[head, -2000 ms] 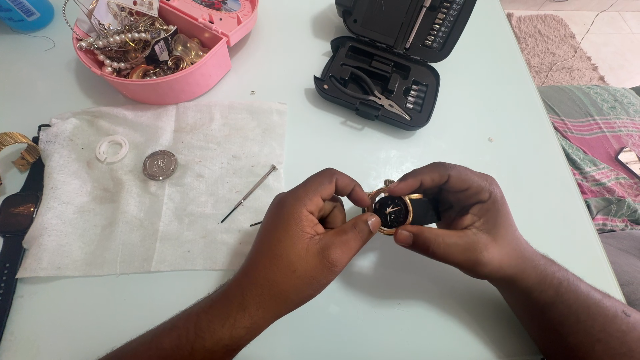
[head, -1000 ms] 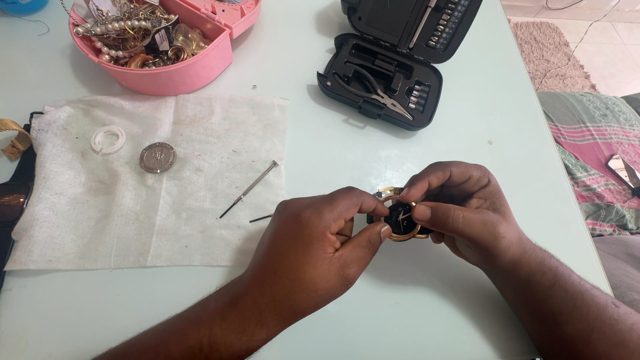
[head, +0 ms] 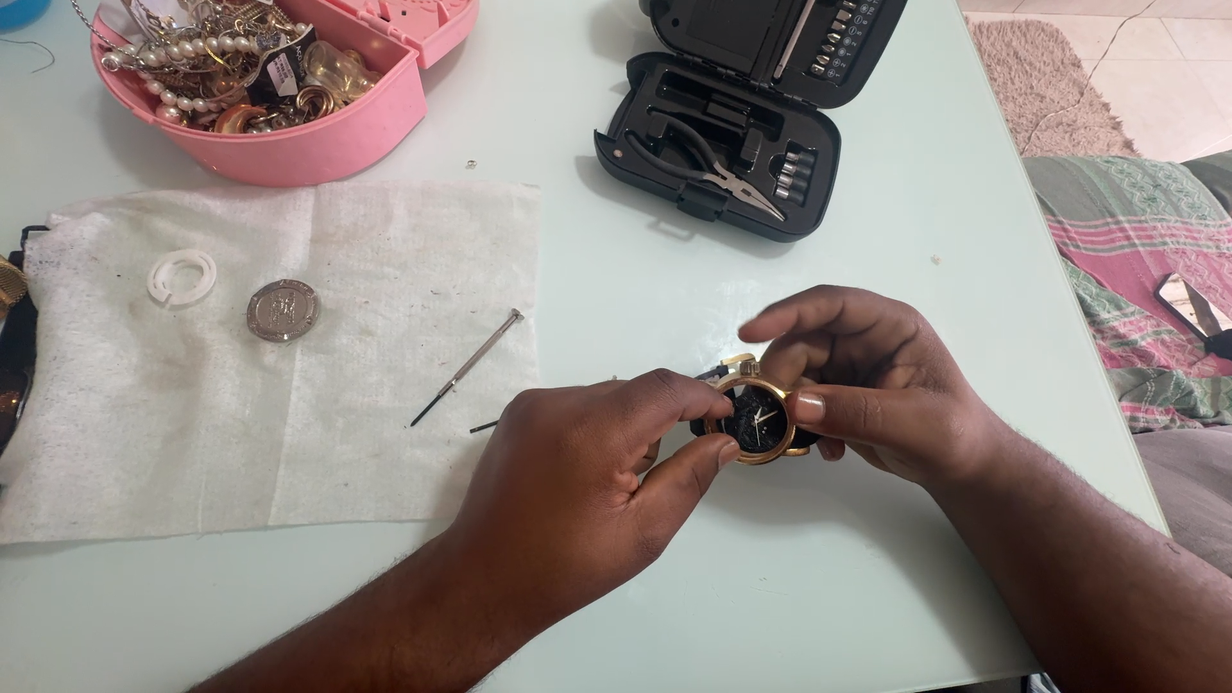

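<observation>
A gold-rimmed wristwatch with a black dial (head: pixel 757 422) is held between my two hands above the table, its face up. My left hand (head: pixel 602 472) pinches the left side of the rim with thumb and index finger. Around the right side is my right hand (head: pixel 857 385), its thumb against the rim and its index finger raised off the watch. To the left, on a white cloth (head: pixel 385 260), lie a small screwdriver (head: pixel 467 366), a metal watch case back (head: pixel 283 311) and a white plastic ring (head: pixel 181 278). A thin dark tool tip (head: pixel 484 425) shows beside my left hand.
A pink box (head: pixel 289 159) full of jewelry stands at the back left. Behind my hands lies an open black tool case (head: pixel 828 178) with pliers (head: pixel 712 168) and bits. Another watch lies partly in view at the left edge. Patterned fabric (head: pixel 1126 221) lies beyond the table's right edge.
My right index finger has lifted away from the watch's rim. The watch remains between both hands, and its dial is more exposed than two seconds ago.
</observation>
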